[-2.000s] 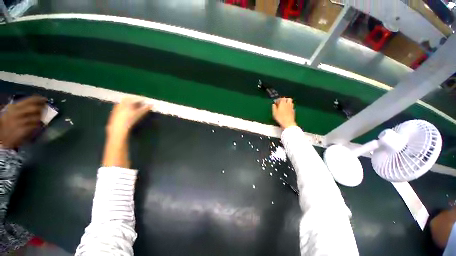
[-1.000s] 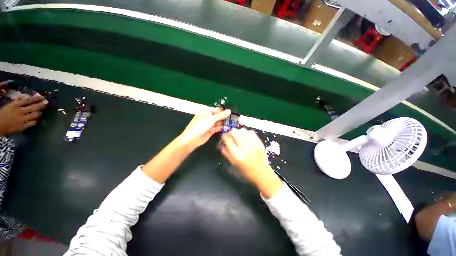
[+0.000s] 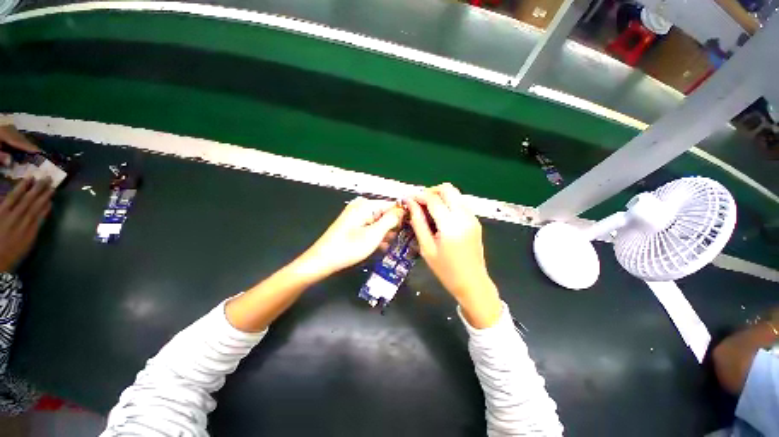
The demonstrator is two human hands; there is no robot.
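Observation:
A blue circuit board [image 3: 389,271] with silver and white patches hangs below my fingertips, tilted, its upper end between both hands. My left hand [image 3: 357,232] pinches at the board's upper end from the left. My right hand [image 3: 450,236] pinches at the same end from the right, its fingertips close to the left ones. The small part at that end is mostly hidden by my fingers. The heap of small white pieces is hidden behind my right hand and wrist; only a few specks show on the bench.
Another blue board [image 3: 115,207] lies at left, near another person's hands [image 3: 24,209]. Beyond the bench's white edge, the green conveyor [image 3: 282,111] carries a board [image 3: 544,163]. A white fan [image 3: 675,229], a white strip [image 3: 681,317] and a frame post [image 3: 658,128] stand right. Another person's arm [image 3: 741,363] is far right.
My right hand came back from a board on the conveyor to meet my left hand. Since one second ago, the right hand has moved up to the board's upper end, leaving its lower part exposed.

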